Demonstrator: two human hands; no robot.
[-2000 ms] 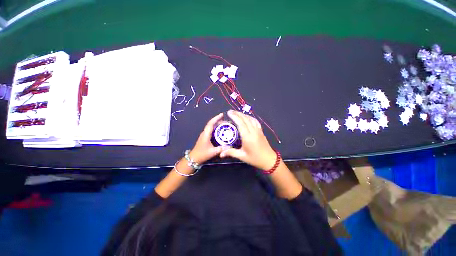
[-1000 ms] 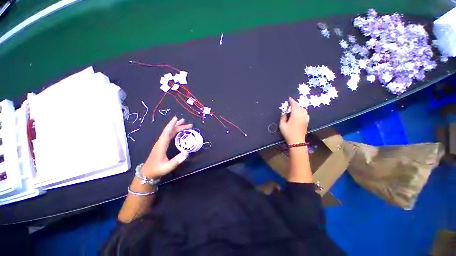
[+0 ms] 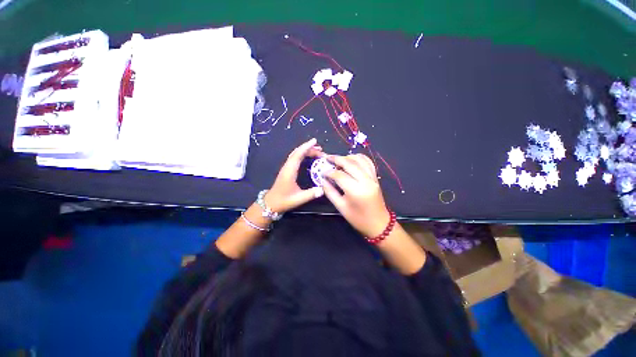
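A pale, purple-tinged round housing (image 3: 320,171) lies at the bench's front edge, left of centre, partly covered by fingers. My left hand (image 3: 289,183) curves around its left side, thumb and fingertips at its rim. My right hand (image 3: 359,192) is over its right side with the fingertips on its face. Whether a star-shaped piece is under those fingertips is hidden. White modules (image 3: 332,82) on thin red leads lie just beyond my hands. Star-shaped pieces (image 3: 533,160) lie loose at the right.
A slotted white tray (image 3: 58,94) with dark-red wire bundles and flat white trays (image 3: 188,104) are at the left. A thin ring (image 3: 446,196) lies near the front edge. A cardboard box (image 3: 488,268) and brown paper (image 3: 568,300) are below the bench.
My right hand has moved from the star-shaped pieces back to the housing. My left hand has closed in around the housing's left side. The camera view has turned back and shifted.
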